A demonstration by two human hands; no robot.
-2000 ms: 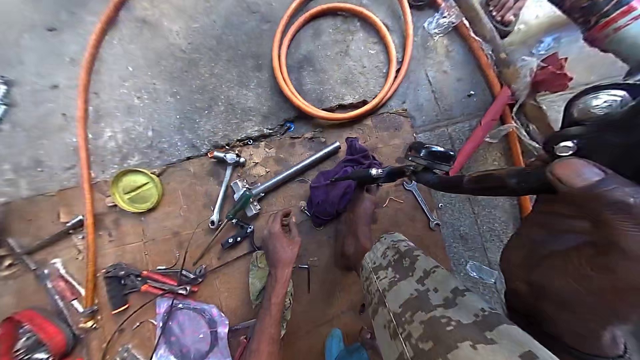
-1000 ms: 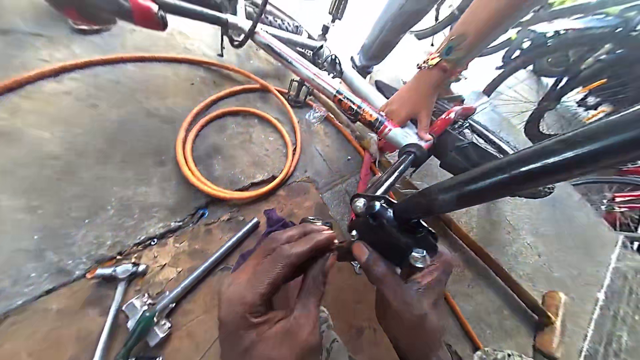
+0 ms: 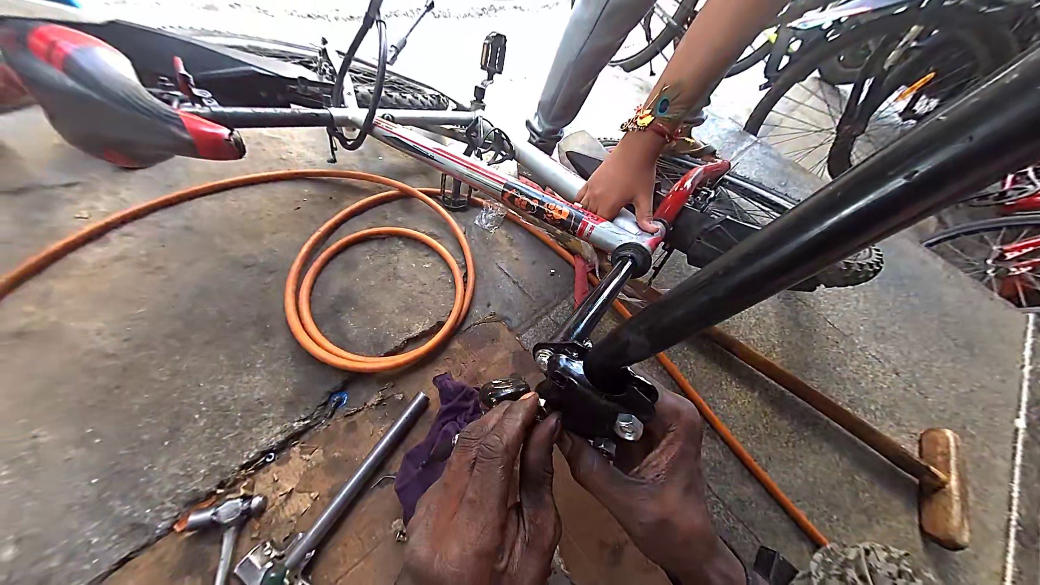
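My left hand (image 3: pixel 487 487) pinches a small part, mostly hidden by the fingertips, at the left side of a black handlebar stem clamp (image 3: pixel 593 390). From below and the right, my right hand (image 3: pixel 650 479) grips that clamp, beside a shiny bolt head (image 3: pixel 628 426). A thick black tube (image 3: pixel 796 227) rises from the clamp toward the upper right. The clamp joins a black steerer tube (image 3: pixel 601 301) at the head of a silver and red bicycle frame (image 3: pixel 487 175). Behind my left hand are a purple cloth (image 3: pixel 443 431) and a dark rounded part (image 3: pixel 504 392).
Another person's hand (image 3: pixel 621 183) steadies the frame near its head tube. An orange hose (image 3: pixel 382 361) lies coiled on the floor. A hammer (image 3: pixel 223 513) and a metal pipe (image 3: pixel 357 479) lie lower left, a wooden-handled mallet (image 3: pixel 942 487) lower right. More bicycles (image 3: pixel 886 97) stand behind.
Two seconds ago my left hand was low over the tools; it is now at the clamp with my right hand. The view has swung up to the bicycle. Both hands stay at the clamp since one second ago.
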